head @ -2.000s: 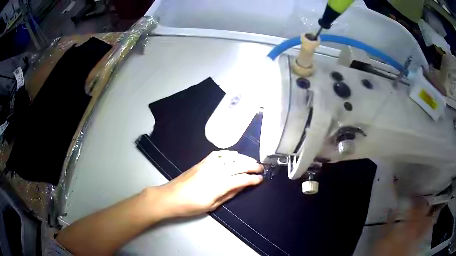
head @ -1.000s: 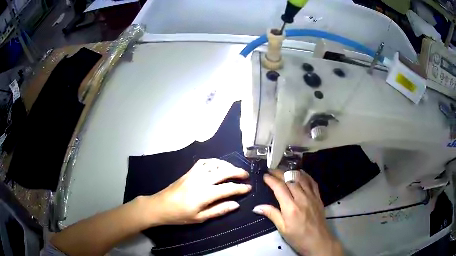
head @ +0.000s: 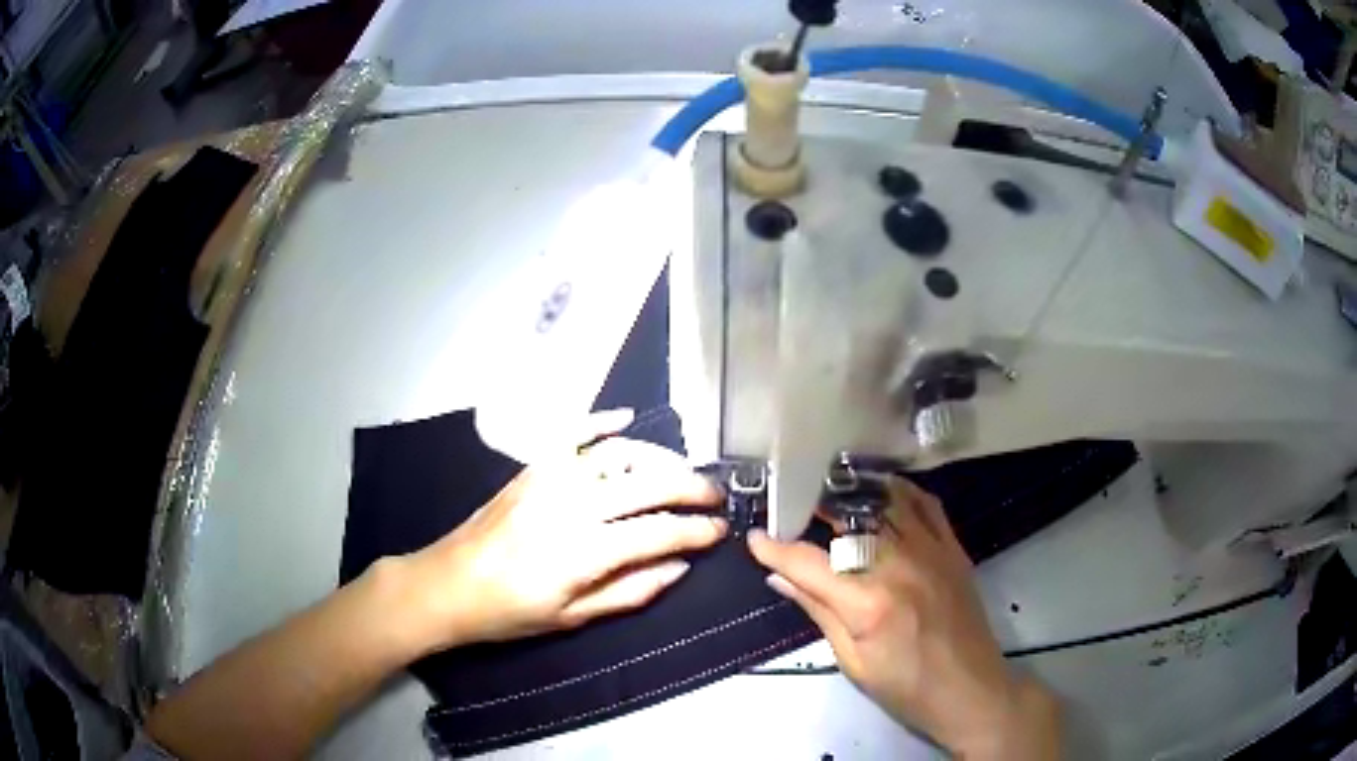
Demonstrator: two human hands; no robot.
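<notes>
The dark garment panel (head: 595, 654) lies flat on the white table under the sewing machine head (head: 833, 327). Its folded band with pale stitch lines curves along the near edge. My left hand (head: 573, 528) lies on the panel left of the presser foot (head: 744, 503), fingertips beside it. My right hand (head: 908, 617) rests right of the foot, thumb and fingers on the cloth, partly behind the knob under the head. Both hands press flat with fingers apart. The patch pocket is mostly hidden by my left hand and the head.
The white sewing lamp (head: 551, 312) glares left of the machine. A blue hose (head: 923, 63) arches behind the cream spool-shaped fitting (head: 771, 127). Black cut pieces (head: 119, 357) lie on plastic-wrapped cardboard at the left. A white box with a yellow label (head: 1238, 226) sits at the right.
My right hand came in from the lower right onto the panel, and both hands now flank the foot. The panel has turned, so its stitched band runs along the near side. The view has shifted.
</notes>
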